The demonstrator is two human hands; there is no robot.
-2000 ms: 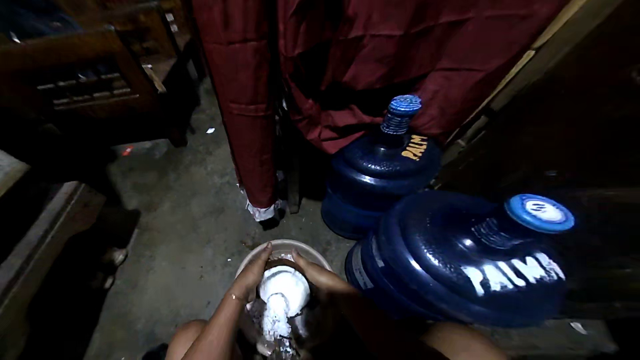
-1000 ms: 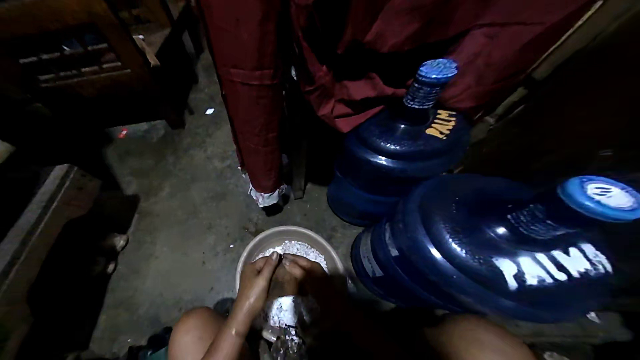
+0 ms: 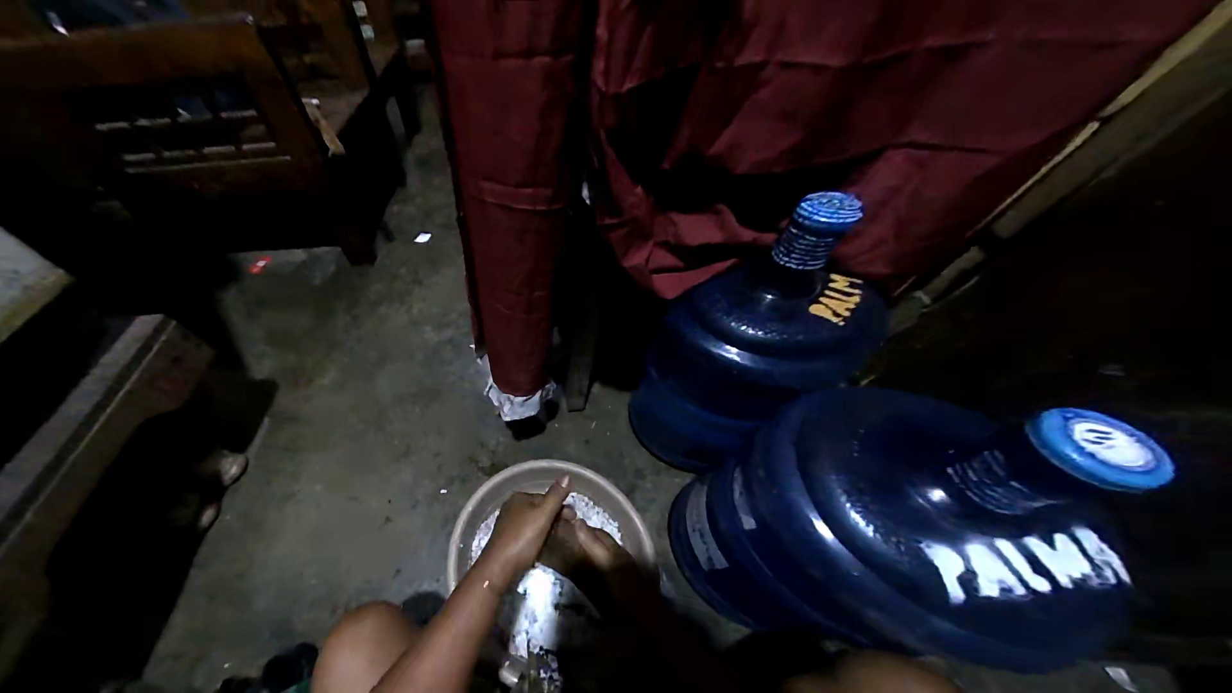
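Observation:
A beige plastic basin stands on the floor at the bottom centre, with white, grainy or shredded material in it. Over the basin, my left hand and my right hand are close together, fingers bent toward each other. Whether anything is between them cannot be seen. Below the hands a bright, shiny surface with white bits shows between my forearms; what it is cannot be told. My right hand is mostly in shadow.
Two blue water jugs, one behind and one nearer, stand right of the basin. A dark red curtain hangs ahead. Wooden furniture is at the upper left. Part of another person's foot shows at the left.
Two seconds ago my hands were apart around a round white mass over the basin; now they are close together and that mass no longer shows between them.

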